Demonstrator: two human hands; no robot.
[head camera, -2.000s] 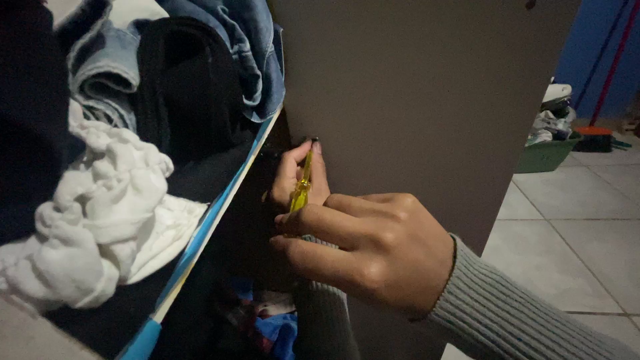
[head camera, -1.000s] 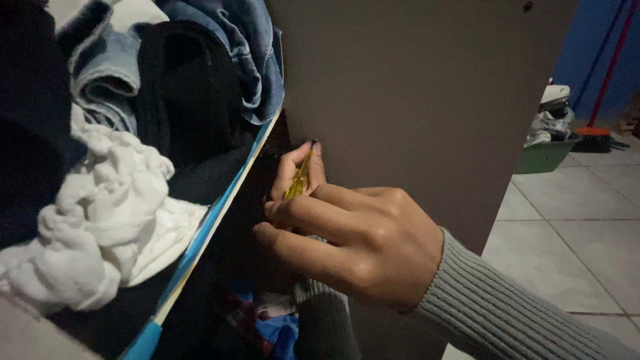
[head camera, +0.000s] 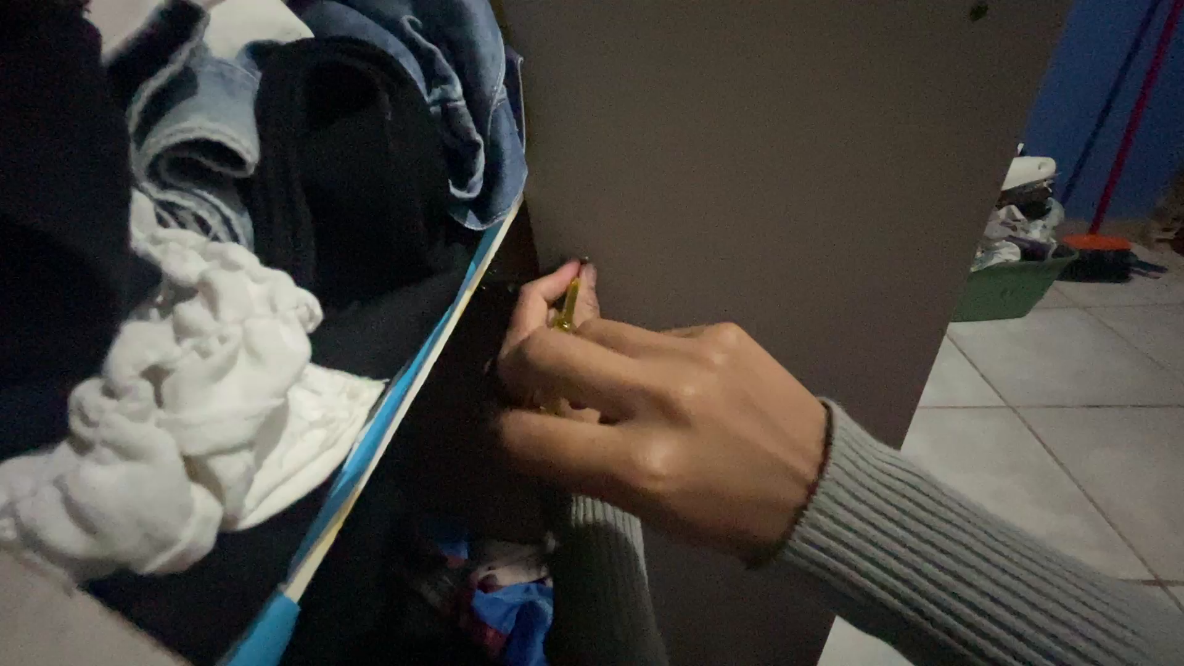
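In the head view, my right hand (head camera: 675, 416) is closed around the yellow translucent handle of a small screwdriver (head camera: 570, 303), which points up toward a small dark screw (head camera: 585, 262) at the brown furniture panel (head camera: 768, 166). Behind it, my left hand (head camera: 536, 301) is mostly hidden; its fingertips are pinched at the screw beside the tool's tip. Whether the tip sits in the screw head cannot be told. Both arms wear grey ribbed sleeves. The hands are just right of a shelf edge (head camera: 407, 379) with blue and pale trim.
Folded jeans (head camera: 453, 102), black clothing (head camera: 361, 176) and a crumpled white cloth (head camera: 194, 398) lie on the shelf at left. Blue and red fabric (head camera: 513, 601) is below. A green basket (head camera: 1013, 289) of items and a broom (head camera: 1101, 250) with red handle stand on the tiled floor.
My right hand has turned a little around the yellow screwdriver handle and its fingers have shifted left. My left fingertips stay at the same place on the panel.
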